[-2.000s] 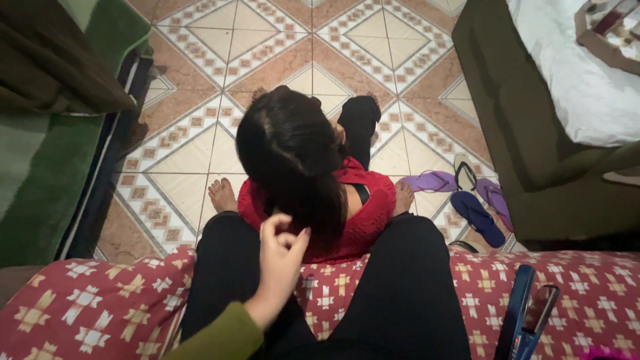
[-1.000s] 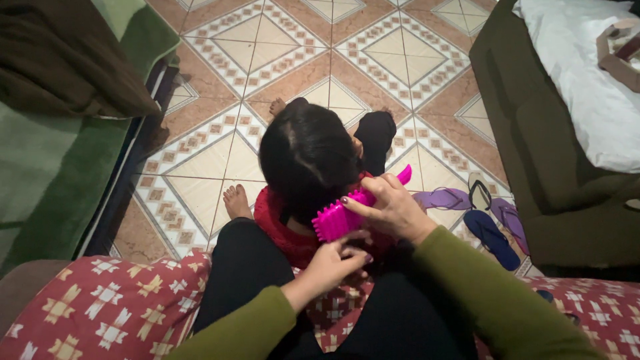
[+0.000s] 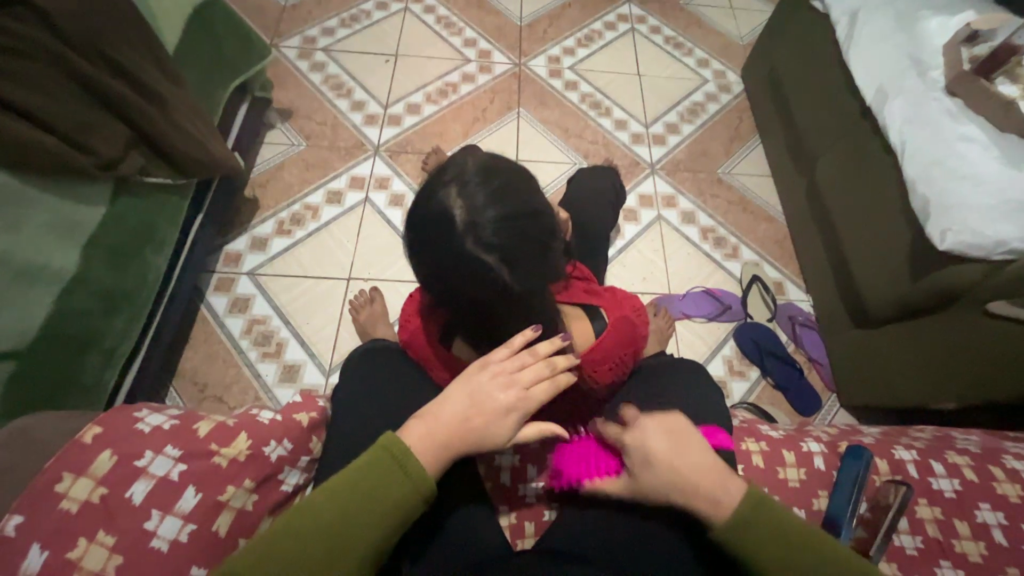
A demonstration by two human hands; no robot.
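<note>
A person with long dark hair (image 3: 488, 232) and a red top (image 3: 620, 320) sits on the floor between my knees, back toward me. My left hand (image 3: 500, 396) lies with spread fingers at the lower part of the hair, holding no tool. Lower and to the right, over my lap, my right hand (image 3: 668, 456) is closed around a bright pink hairbrush (image 3: 586, 462). The brush's bristled head points left toward my left thumb, and its handle end shows beyond my right hand. This hand is somewhat blurred.
A blue hair straightener (image 3: 848, 492) lies on the red patterned cover (image 3: 952, 464) at right. Purple flip-flops (image 3: 702, 305) and dark blue ones (image 3: 776, 364) lie on the tiled floor. Dark sofa (image 3: 832, 240) at right; green-covered furniture (image 3: 104, 296) at left.
Two seconds ago one hand was visible near the hair. A second ago both hands were together at the hair with the pink brush; now my right hand and the brush are lower, apart from the head.
</note>
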